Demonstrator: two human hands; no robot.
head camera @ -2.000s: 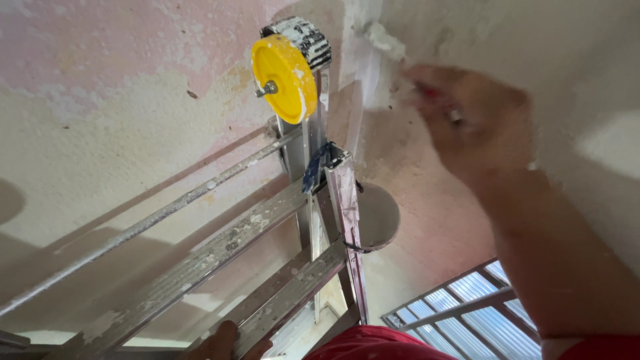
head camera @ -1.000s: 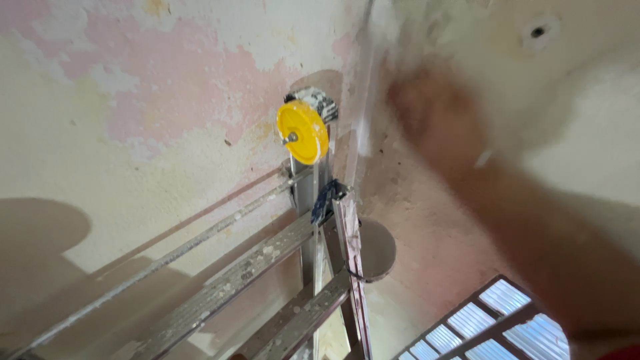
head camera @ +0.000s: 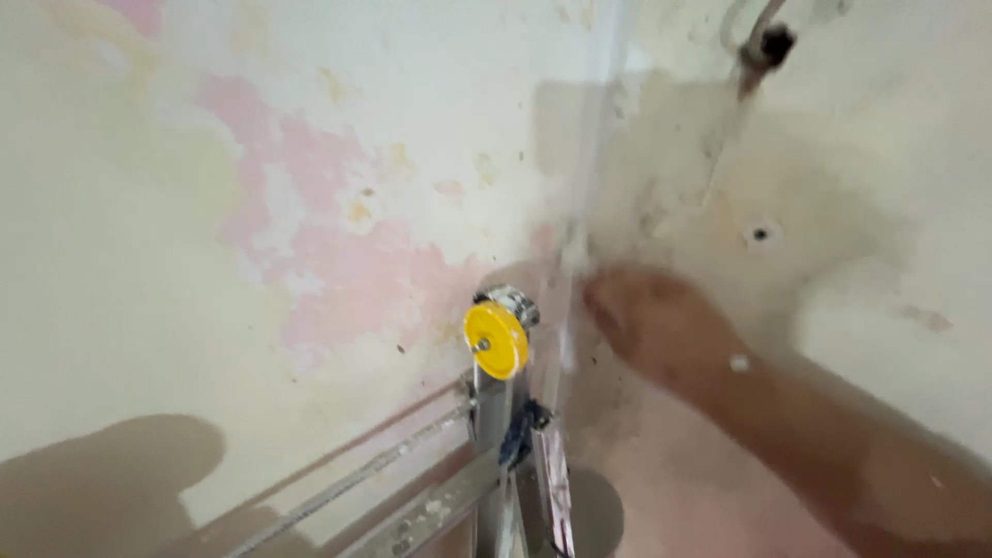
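My right hand (head camera: 651, 314) is raised at the wall corner, right of the ladder top, its fingers near the corner line. It is blurred, and whatever it may hold cannot be made out. A small white blob sticks to the wrist. Just left of the hand, a yellow plastic wheel (head camera: 496, 341) with a metal bolt sits at the top of a paint-spattered aluminium ladder (head camera: 434, 508). Dark blue cloth or cord (head camera: 518, 435) is tied below the wheel. My left hand is out of view.
A wall with peeling pink and cream paint (head camera: 341, 271) fills the left. The surface right of the corner has a small round hole (head camera: 760, 234) and a dark opening with a tube or cable (head camera: 775, 46). Shadows fall at the lower left and beside the ladder.
The view has tilted up along the corner. My left hand, on the ladder two seconds ago, has gone out of view. My right hand remains raised near the corner, right of the yellow wheel.
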